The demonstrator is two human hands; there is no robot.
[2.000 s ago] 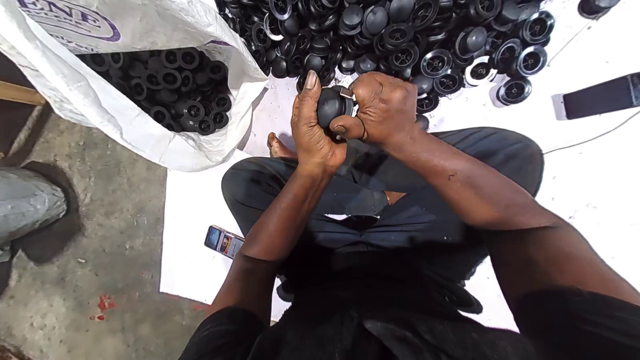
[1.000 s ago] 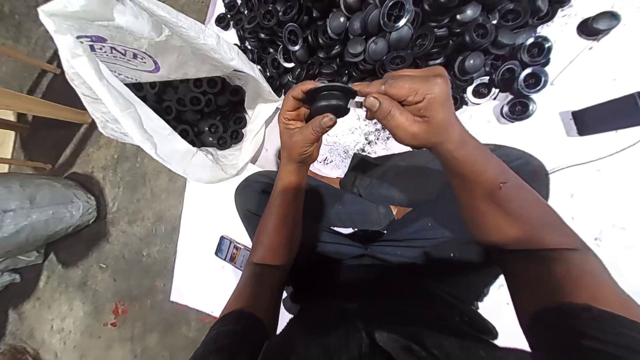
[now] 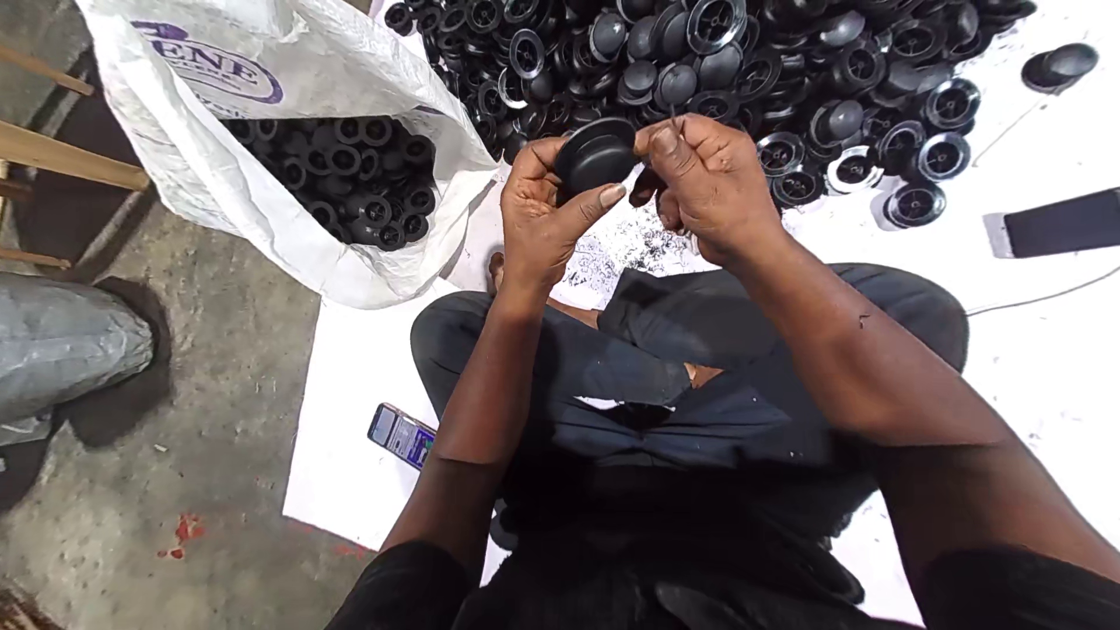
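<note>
My left hand (image 3: 551,206) grips a round black plastic part (image 3: 599,157) with a domed middle and a thin rim, its thumb on the lower edge and its fingers behind. At the part's right edge is my right hand (image 3: 704,175), thumb and forefinger pinched together; something thin and dark sticks up above these fingers, too small to name. Whether the fingertips touch the rim is hard to tell. Behind both hands lies a large heap of similar black parts (image 3: 674,83), some dome up, some showing spoked undersides.
An open white woven sack (image 3: 306,249) of black ringed parts stands at the left. A lit phone (image 3: 401,435) lies on the white sheet (image 3: 341,472) by my left forearm. A dark flat object (image 3: 1063,225) and a cable lie right. A grey sack (image 3: 66,346) and wooden bars (image 3: 70,156) are far left.
Two seconds ago my hands were close together around the part. By one second ago they had moved apart, with the part tilted in my left hand. The view has shifted somewhat.
</note>
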